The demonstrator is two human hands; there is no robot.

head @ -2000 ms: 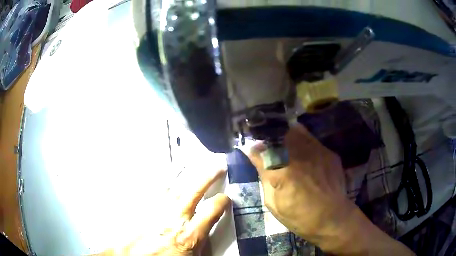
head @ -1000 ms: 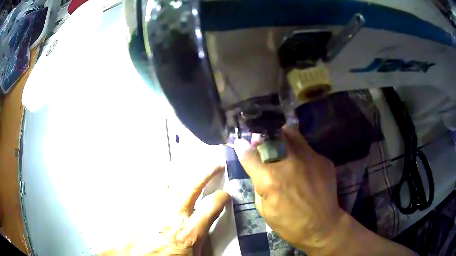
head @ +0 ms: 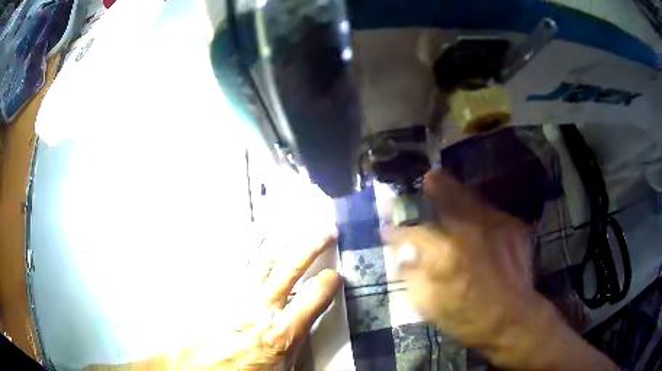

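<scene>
Navy, white and grey plaid cloth (head: 366, 264) runs from under the sewing machine head (head: 392, 80) towards me, with a white band (head: 327, 322) along its left edge. My left hand (head: 301, 290) lies at this edge, fingertips on the band and thumb and index finger apart; glare washes out much of it. My right hand (head: 472, 268) is blurred, over the cloth's right side just below the needle area. Its thumb is off the cloth strip's navy check, and some fingers are hidden behind the machine parts. The needle and presser foot cannot be made out.
Black-handled shears (head: 606, 264) lie to the right of my right hand. More dark plaid cloth (head: 501, 174) lies beneath the machine arm. An orange-brown board (head: 16, 239) edges the glaring white table (head: 62, 268). Bagged items (head: 25, 61) are at the far left.
My right hand has drawn back and to the right from the needle area, and its thumb has moved off the cloth's navy check. My left hand stays nearly in place. The view has shifted slightly.
</scene>
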